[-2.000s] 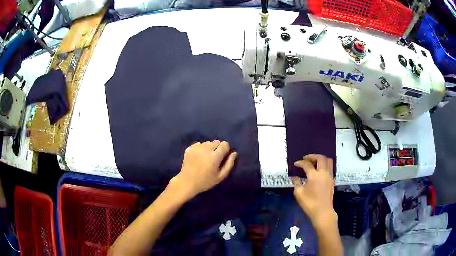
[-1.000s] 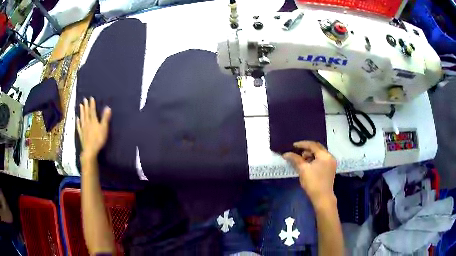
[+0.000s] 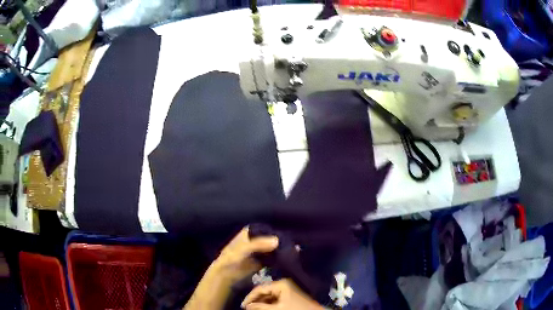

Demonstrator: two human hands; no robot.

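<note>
A dark panel with a curved top point(image 3: 215, 139) lies left of the needle and hangs over the table's front edge. Another long dark panel point(image 3: 115, 133) lies at the left. A narrower dark piece point(image 3: 336, 163) runs from under the machine arm towards the front edge, its near part slanted and blurred. My left hand point(image 3: 242, 254) is closed on dark cloth over my lap. My right hand point(image 3: 282, 295) is low beside it, fingers curled, cut off by the bottom edge; whether it holds cloth is unclear. The white sewing machine point(image 3: 388, 79) stands behind.
Black shears point(image 3: 418, 154) lie right of the narrow piece. A small tray of coloured items point(image 3: 474, 171) is at the right. Red baskets point(image 3: 109, 275) are below left, crumpled pale cloth point(image 3: 497, 260) below right. A small dark piece point(image 3: 42, 142) lies far left.
My left hand has left the left panel and moved right, down to my lap. My right hand has moved left and down. The narrow piece's near part has shifted left. The long panel lies apart.
</note>
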